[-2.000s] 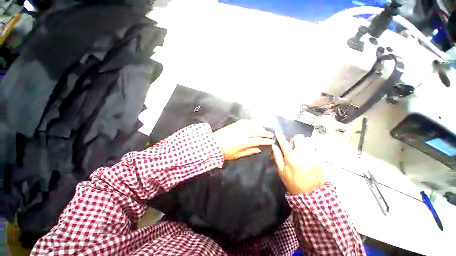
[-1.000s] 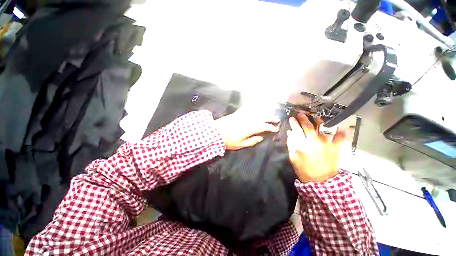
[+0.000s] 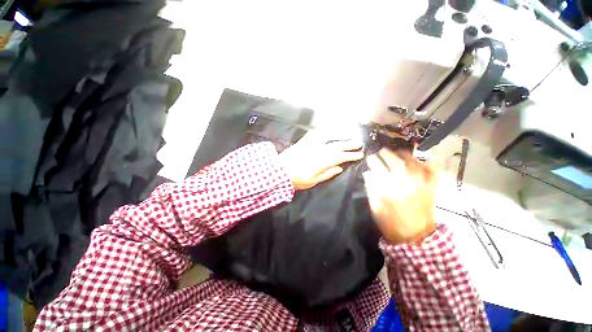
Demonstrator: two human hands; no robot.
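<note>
A black panel (image 3: 305, 237) lies on the white table and hangs over its front edge towards me. A small pale mark (image 3: 252, 120) shows on its far left part. My left hand (image 3: 321, 162) lies flat on the panel, fingers pointing right, just left of the presser foot area (image 3: 396, 133). My right hand (image 3: 402, 191) is on the panel's right edge, in front of the presser foot. It is blurred, and its fingertips are hard to make out against the black cloth. The needle itself cannot be made out.
A heap of black cut pieces (image 3: 91, 142) fills the left. The white sewing machine (image 3: 545, 84) with its control panel (image 3: 558, 168) stands at the right. Silver snips (image 3: 485, 238), a thin dark rod (image 3: 462, 162) and a blue pen (image 3: 565, 258) lie right of my right hand.
Since two seconds ago, my right hand has moved from beside my left fingertips to the right, near the presser foot. The panel now reaches the presser foot. The camera view has shifted.
</note>
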